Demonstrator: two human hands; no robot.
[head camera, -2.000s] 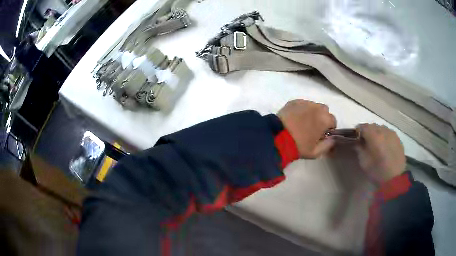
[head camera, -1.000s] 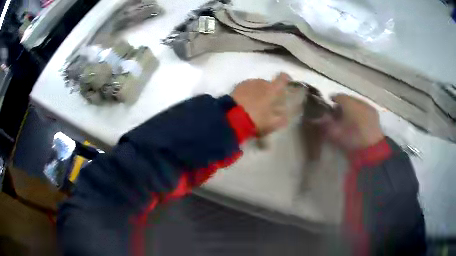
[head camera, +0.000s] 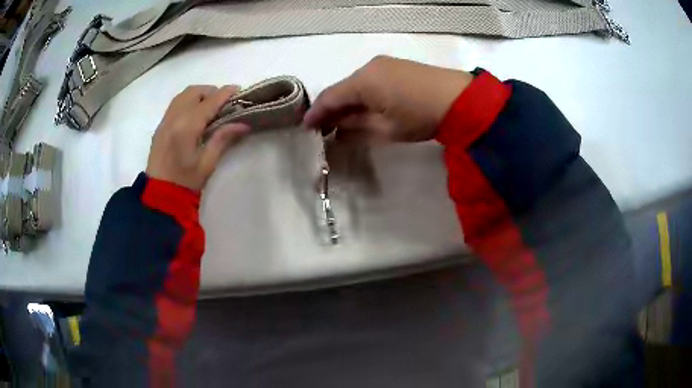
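My left hand (head camera: 188, 136) grips a coiled beige webbing strap (head camera: 275, 101) on its left side, thumb in front. The coil is a flat oval with an open middle, and a bit of metal shows inside it. My right hand (head camera: 372, 102) is at the coil's right end, fingers bent on the strap there; the fingertips are partly blurred. A silvery snap hook (head camera: 328, 212) hangs down below my right fingertips, over the white table.
Long straps (head camera: 341, 23) lie across the far side of the white table (head camera: 531, 98), with buckles (head camera: 87, 70) at their left end and hooks at their right. Banded bundles (head camera: 38, 186) stand at the left edge. Yellow marks show on the floor at right.
The view has swung left and closer to the hands. The strap is now a coil in my left hand, with a hook hanging beside it. The finished bundles now show at the left edge.
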